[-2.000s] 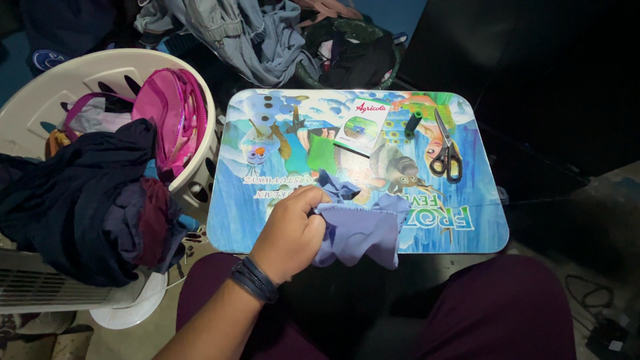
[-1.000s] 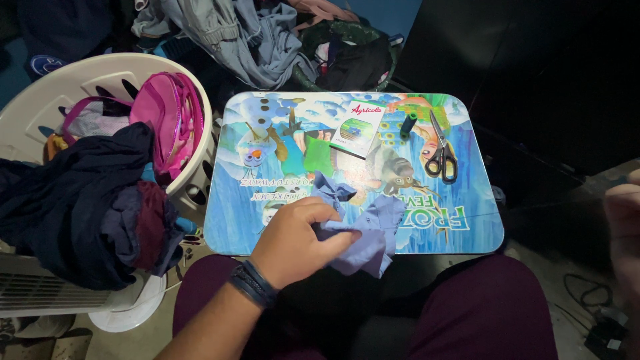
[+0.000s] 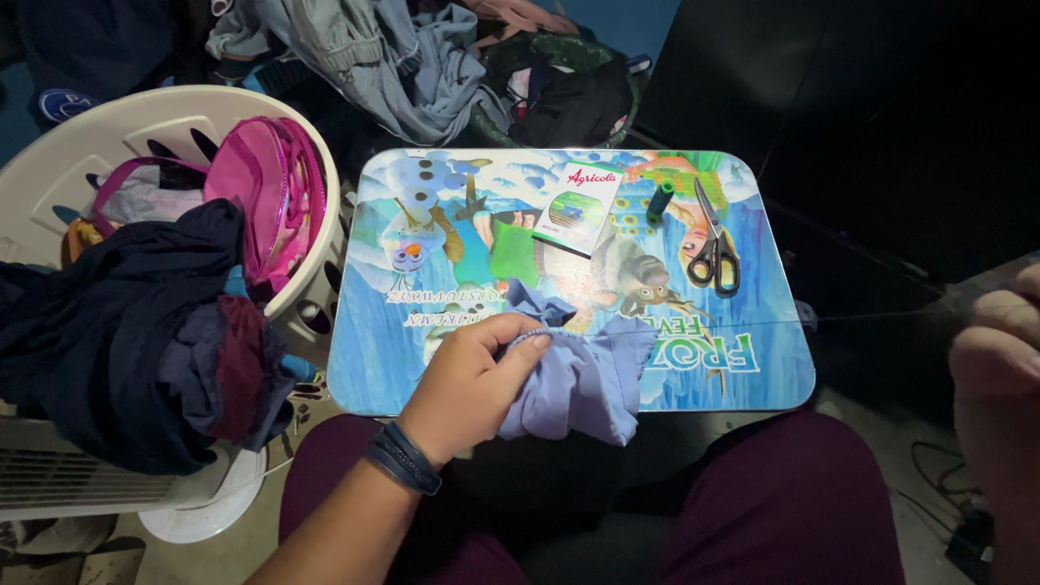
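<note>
My left hand [image 3: 479,382] pinches a piece of blue-violet cloth [image 3: 581,382] by its stitched edge, over the near side of a small printed table [image 3: 374,357]. A thin dark thread [image 3: 747,322] runs taut from the cloth toward my right hand [image 3: 999,357], which is blurred and cut off at the right edge; whether it holds a needle cannot be told. On the tabletop lie a needle packet [image 3: 578,210], a green thread spool [image 3: 660,199] standing near it, and black-handled scissors [image 3: 713,252] with their blades together.
At the left a cream plastic laundry basket [image 3: 317,162] holds a pink bag [image 3: 252,195] and dark clothes [image 3: 122,325]. Grey-blue clothes [image 3: 390,65] and a dark green basket [image 3: 621,134] lie beyond the table. A white appliance with a grille [image 3: 81,479] is at the lower left.
My right hand, out of view two seconds ago, has come in at the right edge. The left hand has shifted its hold on the cloth, and the taut thread now shows.
</note>
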